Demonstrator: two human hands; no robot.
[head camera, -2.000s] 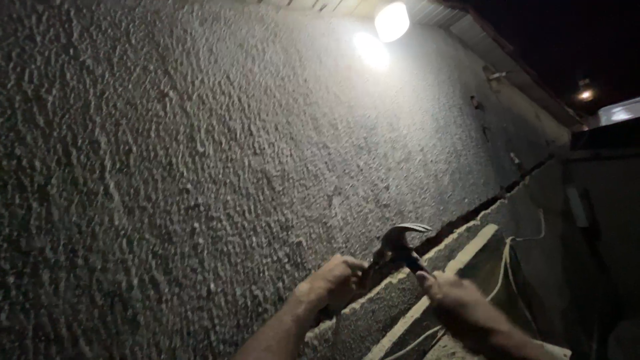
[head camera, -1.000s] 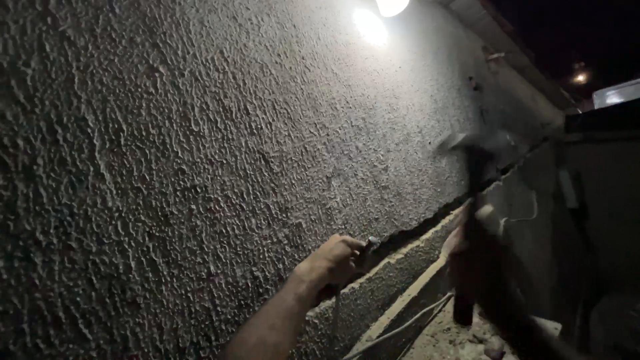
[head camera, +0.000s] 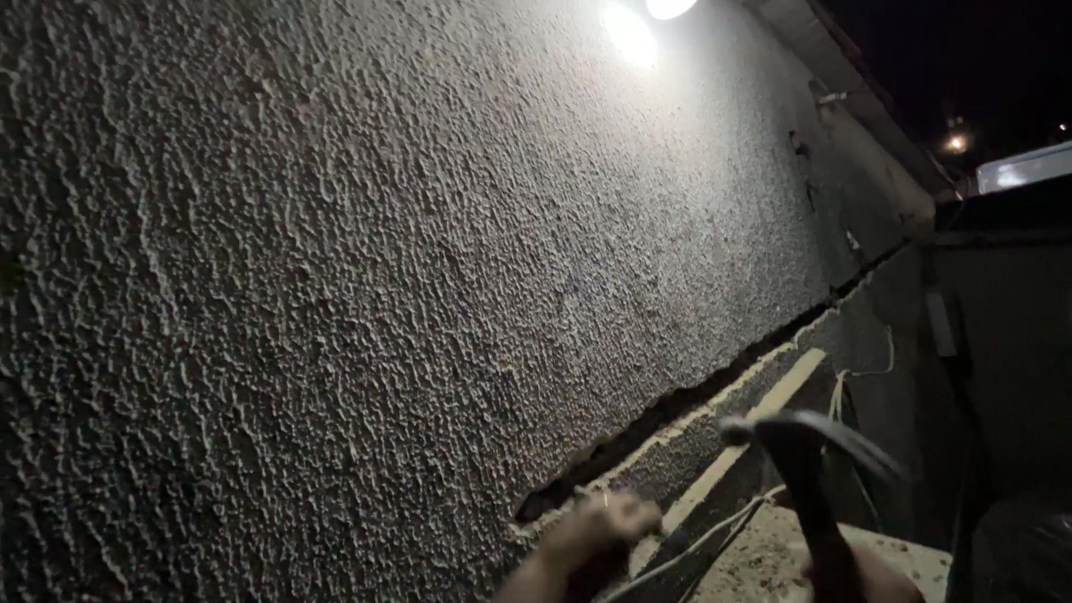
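Note:
A claw hammer (head camera: 808, 435), blurred by motion, is raised at the lower right, its head above my right hand (head camera: 858, 574), which grips the handle. To its left, my left hand (head camera: 599, 536) is curled in a fist near the lower end of a dark, rough-edged groove (head camera: 670, 406) cut in the textured wall (head camera: 377, 293). Blur and shadow hide most of what the fist holds; it looks like the small metal tool whose end showed a second ago. The hammer head and the left hand are apart.
Below the groove run a pale strip (head camera: 712, 481) and a light cable (head camera: 712, 532). A pale board (head camera: 775, 548) strewn with debris lies at the lower right. A bright lamp (head camera: 670, 4) lights the wall from above.
The hammer, close to my left hand two seconds ago, is now apart from it, to the right. My left hand has moved down along the groove to its lower end. The view has shifted somewhat.

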